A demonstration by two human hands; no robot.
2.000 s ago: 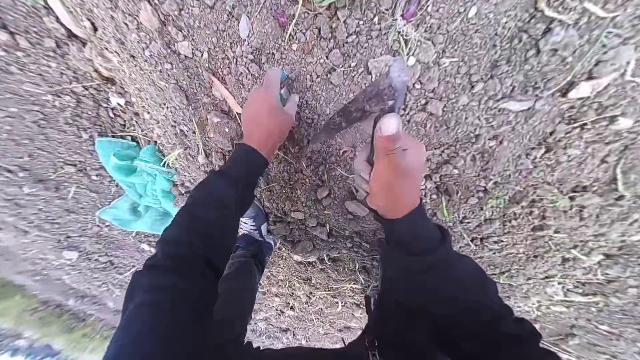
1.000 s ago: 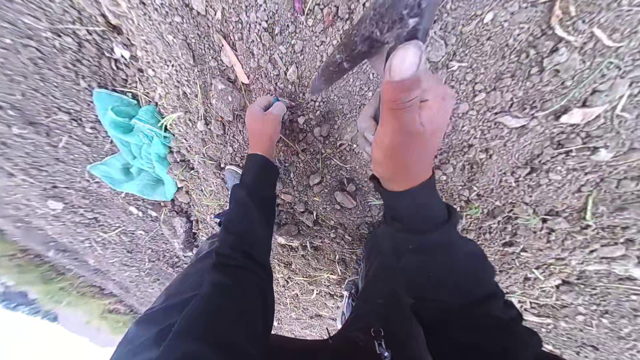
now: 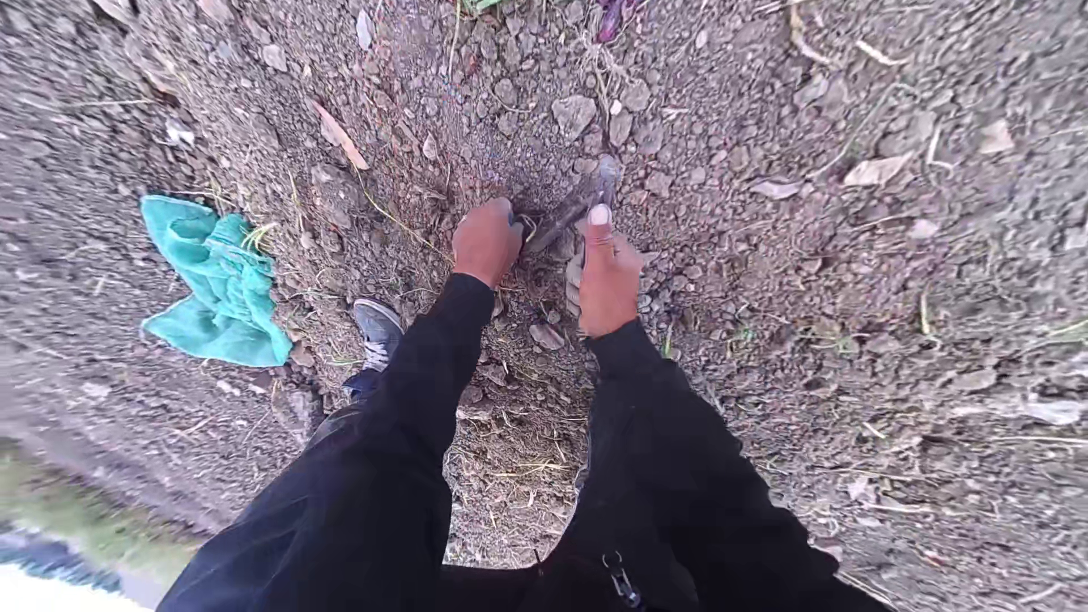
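My right hand (image 3: 609, 276) grips a short-handled digging tool, thumb up along its handle, near the middle of the view. The tool's dark, soil-covered metal blade (image 3: 559, 223) slants down to the left, and its tip meets the soil beside my left hand (image 3: 488, 242). My left hand is low at the ground with its fingers curled. Thin stems or roots show by its fingertips, but whether it holds them I cannot tell.
A crumpled green mesh cloth (image 3: 223, 285) lies on the soil at the left. My shoe (image 3: 376, 331) stands between it and my left arm. Stones (image 3: 574, 116), dry leaves (image 3: 877, 171) and straw are scattered about. Something purple (image 3: 610, 19) lies at the top edge.
The tool was raised toward the camera one second ago; my right hand has lowered it, and its blade is now down at the soil by my left hand.
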